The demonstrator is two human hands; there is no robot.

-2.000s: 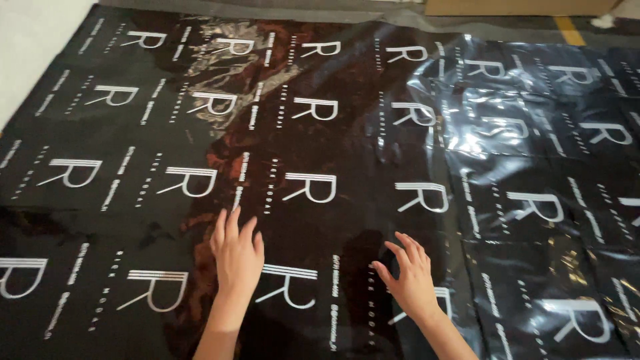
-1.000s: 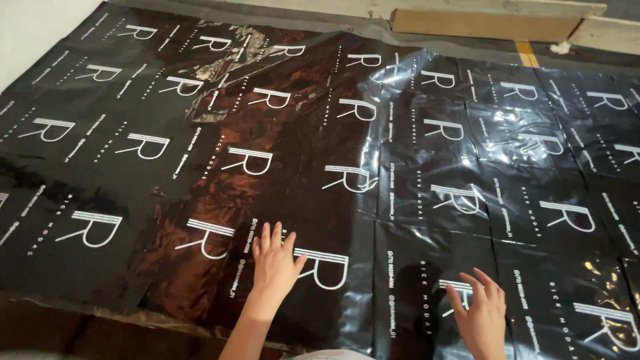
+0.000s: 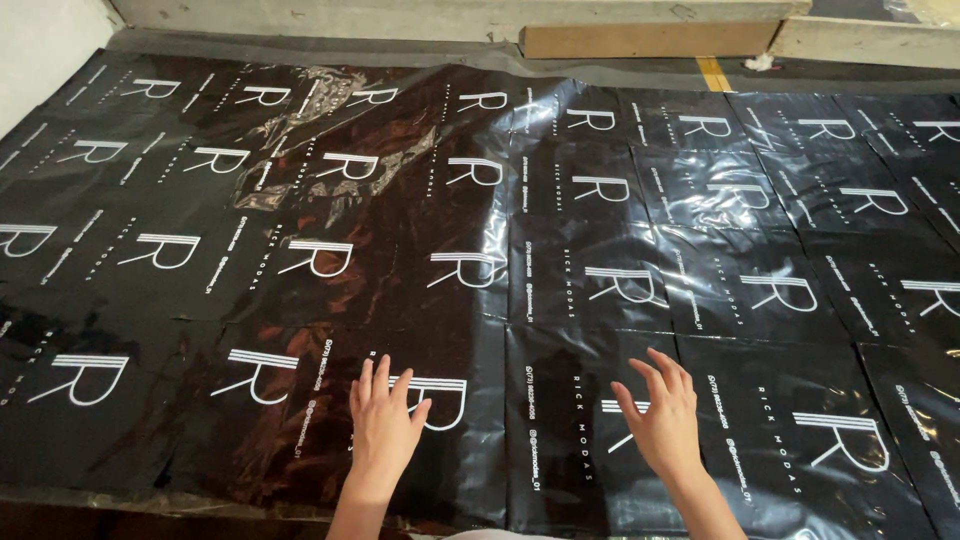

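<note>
Glossy black plastic sheeting (image 3: 420,300), printed with rows of white letter logos and small writing, lies spread out in front of me. My left hand (image 3: 386,420) is palm down on or just over the sheeting, fingers apart, partly covering one logo. To its right, my right hand (image 3: 660,409) is over another logo with its fingers spread and slightly bent. Neither hand grips anything. Creases and seam lines run through the sheeting, and light glares off its middle and right. Whether the fingertips press on the plastic, I cannot tell.
Beyond the far edge are a brown board or cardboard strip (image 3: 652,39), pale ledges (image 3: 330,19) and a piece of yellow tape (image 3: 712,73). A white wall or panel (image 3: 52,52) stands at the far left. The sheeting's near edge (image 3: 187,502) shows at the bottom left.
The view has shifted a lot, and more of the far ledge shows. Both hands remain over the sheeting with nothing gripped, now over different parts of it.
</note>
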